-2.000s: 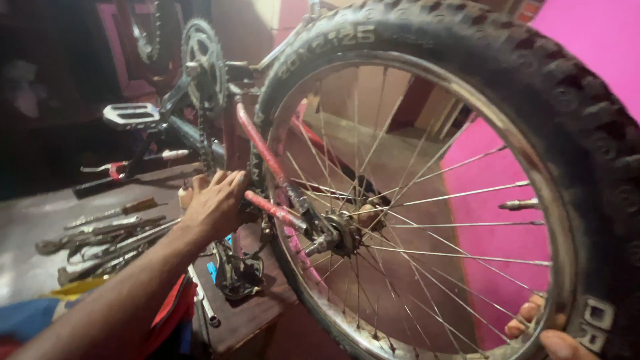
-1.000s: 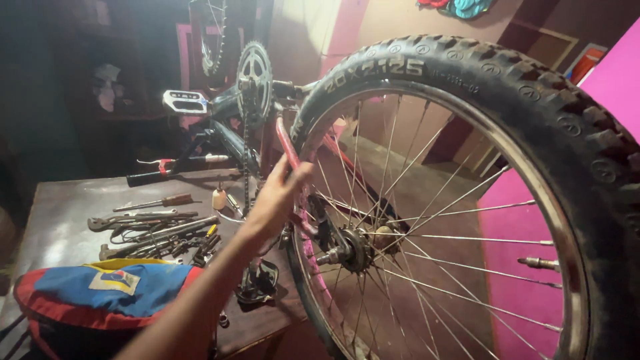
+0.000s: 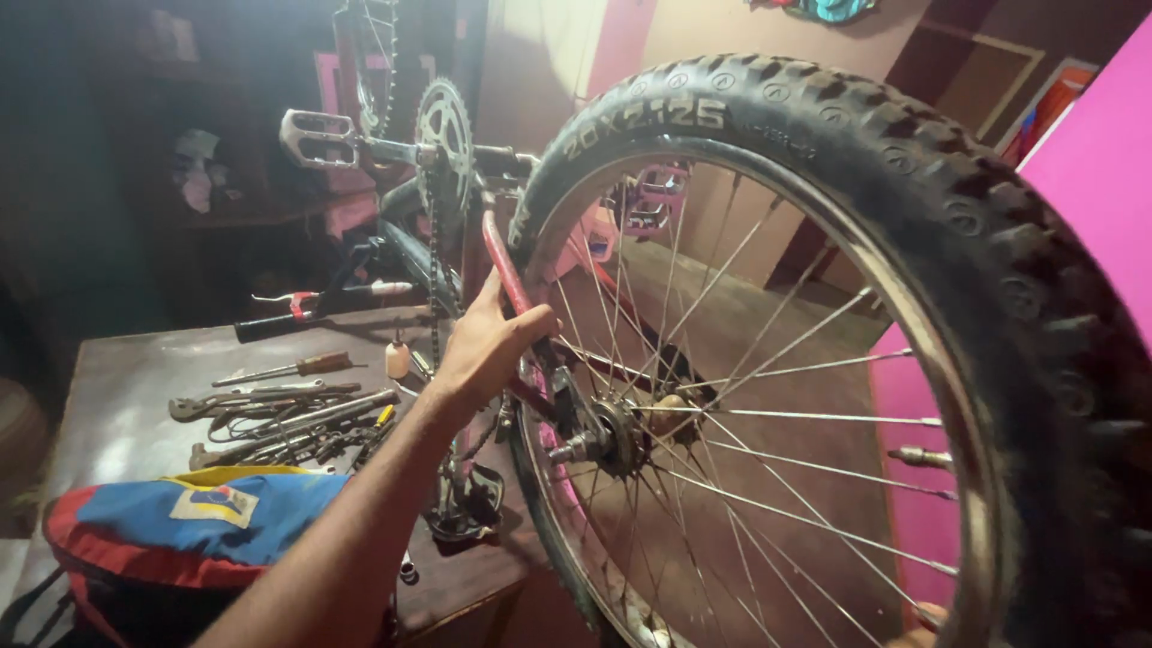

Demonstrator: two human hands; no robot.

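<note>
My left hand [image 3: 499, 337] grips the red frame stay [image 3: 506, 261] of a bicycle that stands upside down. Beside it is the rear wheel [image 3: 909, 216], a knobby black tire on a metal rim, with its hub and axle [image 3: 612, 436] close to the frame end. At the bottom right only some fingers of my right hand [image 3: 922, 625] show, at the inner side of the rim; the rest is hidden behind the tire. The chainring [image 3: 444, 126], the chain [image 3: 436, 261] and a metal pedal [image 3: 319, 139] are beyond my left hand.
On the table [image 3: 117, 378] lie a screwdriver [image 3: 297, 367], several wrenches and pliers [image 3: 279, 414], a small bottle [image 3: 397, 359] and a blue, red and yellow bag [image 3: 144, 522]. The handlebar grip [image 3: 270, 326] with its brake lever reaches over the table. A pink panel [image 3: 1107, 171] is at the right.
My left hand has moved from the lower stay near the axle up to the slanting red stay, with its grip shifting there. The view has swung to show more of the table.
</note>
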